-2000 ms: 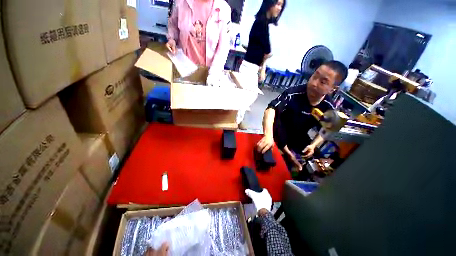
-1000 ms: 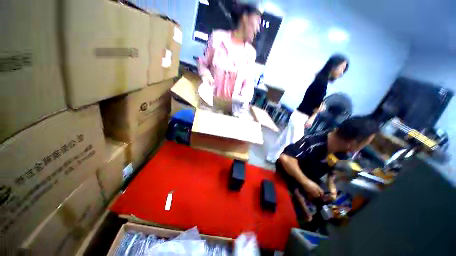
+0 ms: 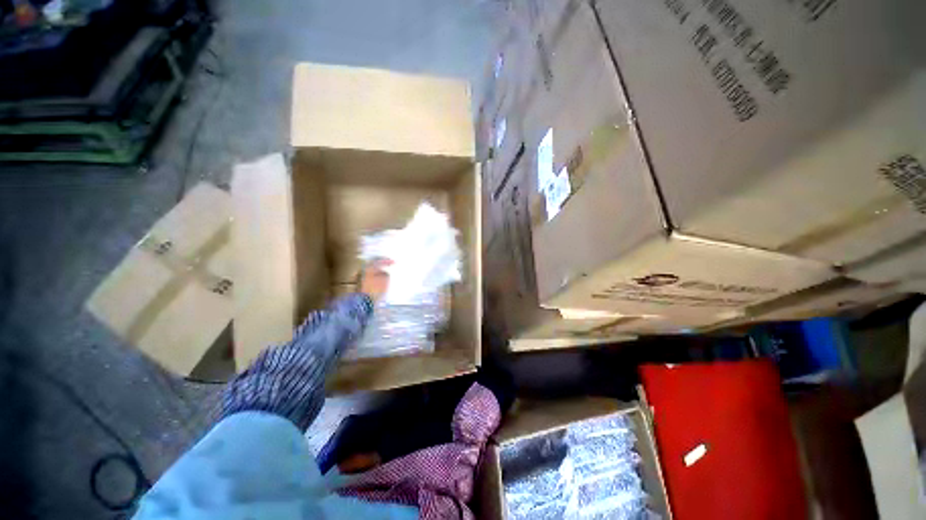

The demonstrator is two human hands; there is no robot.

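My left hand (image 3: 376, 277) reaches down into the large open brown carton (image 3: 465, 284), its fingers closed at the edge of a bunch of whitish clear plastic bags (image 3: 421, 254). The image is blurred there. More crinkly clear bags lie lower in the carton, beside my sleeve. The parts carton (image 3: 658, 469), filled with silvery bagged parts (image 3: 594, 472), shows at the bottom, cut off by the frame edge. My right hand is not visible.
Tall closed cartons (image 3: 599, 152) stand right of the open carton. The red table cover (image 3: 726, 432) with a small white piece (image 3: 696, 453) is at lower right. A flattened-looking carton piece (image 3: 178, 279) and a cable lie on the left floor. A green-framed rack (image 3: 91, 137) is upper left.
The view has swung left from the red table to the large open carton. My left hand has moved from the parts carton into it with bags. My gloved right hand has left the view.
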